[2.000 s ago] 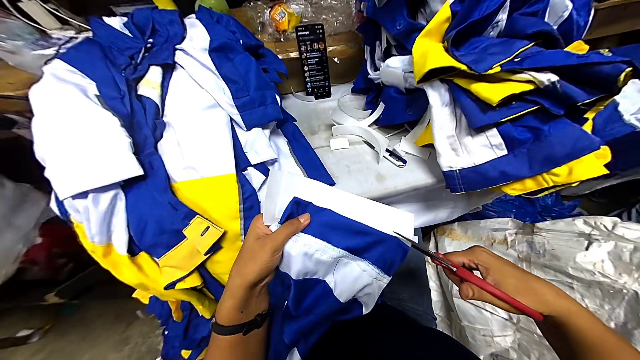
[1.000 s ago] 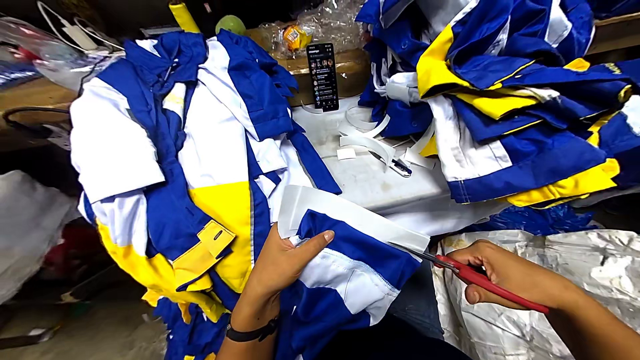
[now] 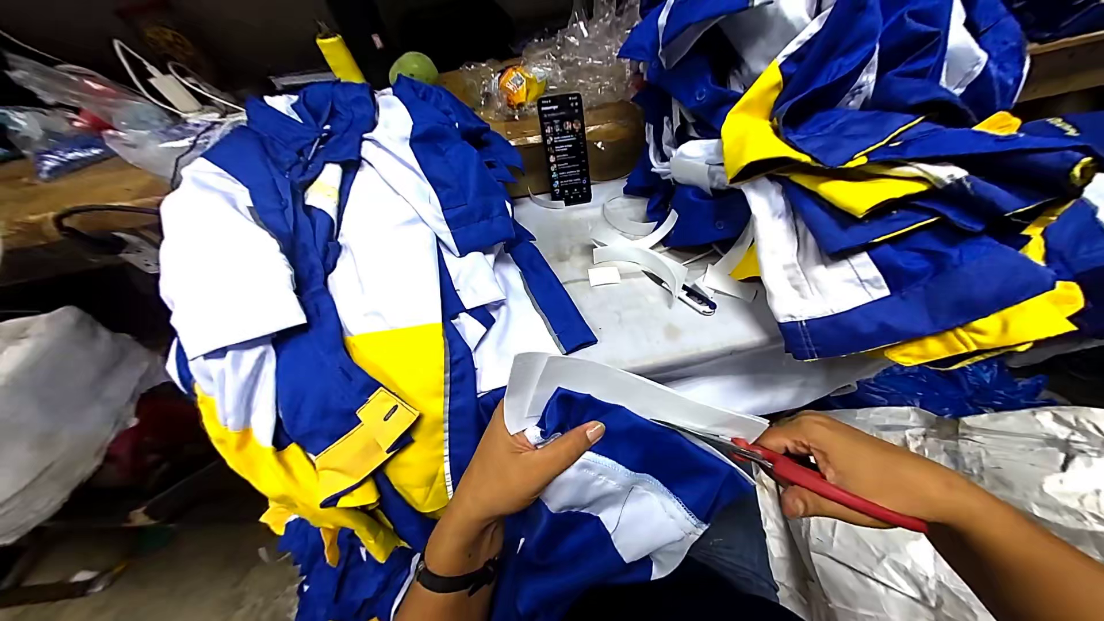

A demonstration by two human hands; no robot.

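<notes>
My left hand (image 3: 517, 470), with a dark band at the wrist, pinches a blue and white garment piece (image 3: 638, 448) together with the white backing strip (image 3: 638, 388) along its upper edge. My right hand (image 3: 837, 474) grips red-handled scissors (image 3: 811, 479). Their blades lie along the border between the white strip and the blue cloth, tips pointing left, partly hidden by material. Behind the hands, curved white offcuts (image 3: 638, 256), a small white square (image 3: 604, 276) and a thread snipper (image 3: 694, 297) rest on the white table (image 3: 578, 302).
A blue, white and yellow coverall (image 3: 397, 285) drapes over the left side. Similar garments (image 3: 931, 190) are heaped at the right. A phone (image 3: 565, 151) stands upright at the back, near clear plastic wrapping (image 3: 586, 52). A crumpled white sheet (image 3: 949, 483) lies at lower right.
The scissor blades have moved left along the white strip, and more of the strip's right part stands apart from the blue cloth. The view has shifted somewhat.
</notes>
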